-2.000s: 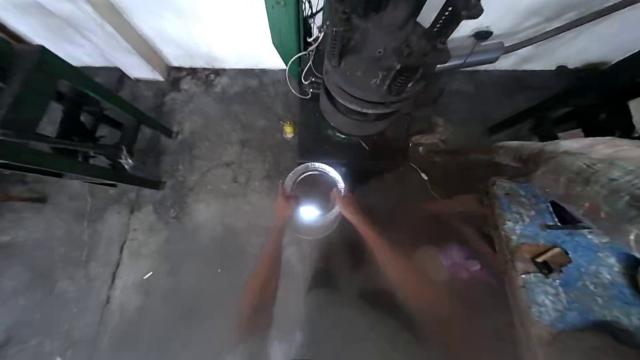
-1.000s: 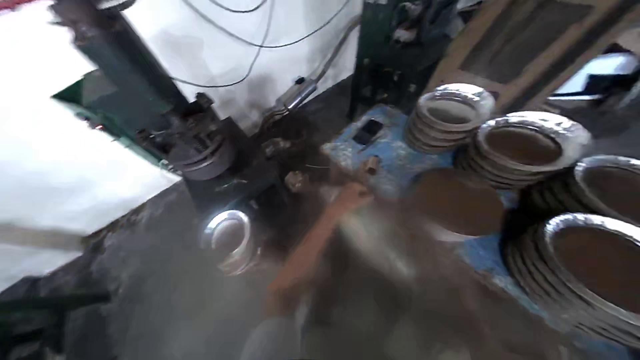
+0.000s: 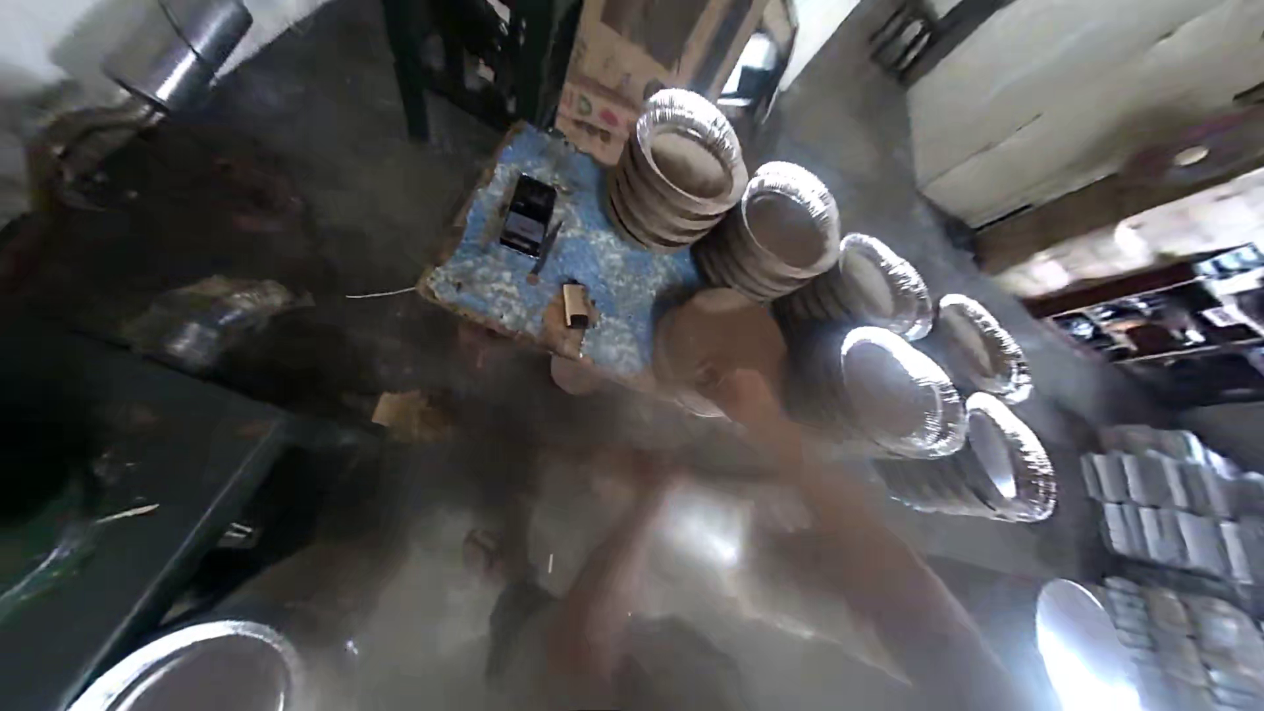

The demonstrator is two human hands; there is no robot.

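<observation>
My right hand (image 3: pixel 736 388), blurred by motion, is at the near edge of a flat brown disc (image 3: pixel 716 336) on the blue worn tabletop (image 3: pixel 617 286); its grip is unclear. Lower and to its left is my left hand (image 3: pixel 657 469), badly blurred, with its fingers indistinct. Several stacks of round metal pans with crimped shiny rims, such as the nearest stack (image 3: pixel 901 395), stand right of and behind the disc. Part of a shiny-rimmed round pan (image 3: pixel 212 667) shows at the bottom left, away from both hands.
A black phone (image 3: pixel 527 214) and a small box (image 3: pixel 576 306) lie on the blue top. A cardboard box (image 3: pixel 602 94) stands behind it. Dark machine parts (image 3: pixel 197 464) are at left. A bright round metal piece (image 3: pixel 1086 647) and stacked metal pieces (image 3: pixel 1165 494) are at right.
Both hands were at a shiny round pan by the machine two seconds ago. My right hand has since moved to the brown disc by the stacks. The view has swung right.
</observation>
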